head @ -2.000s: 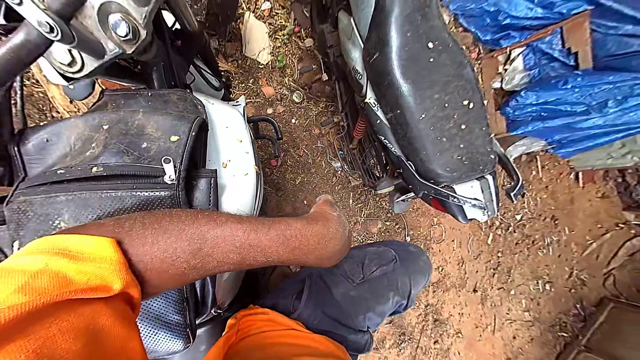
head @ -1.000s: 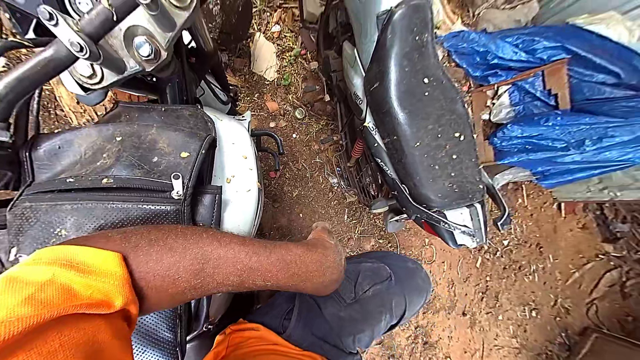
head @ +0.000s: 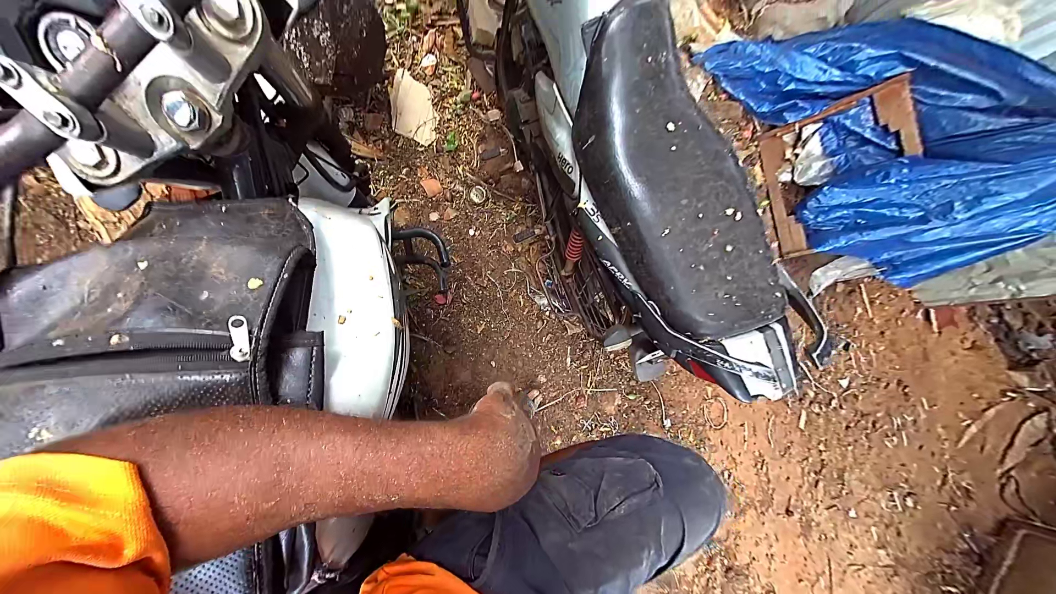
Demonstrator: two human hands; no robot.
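Note:
My left hand (head: 507, 445), on a bare forearm below an orange sleeve, is bent down at the wrist beside my knee in dark grey trousers (head: 610, 503). Its fingers are hidden, so whether it holds anything cannot be told. My right hand is out of view. The forearm passes over a motorcycle's black tank cover (head: 140, 272) with a zip, next to a white body panel (head: 355, 305). Beyond the hand stands a second motorcycle with a long black seat (head: 668, 173), flecked with debris.
Handlebar clamps with bolts (head: 186, 111) are at the upper left. A black lever or rail (head: 425, 243) juts out beside the white panel. Blue tarpaulin (head: 916, 206) and a wooden frame (head: 775, 190) lie at the right. Litter and stones dot the brown soil (head: 841, 470).

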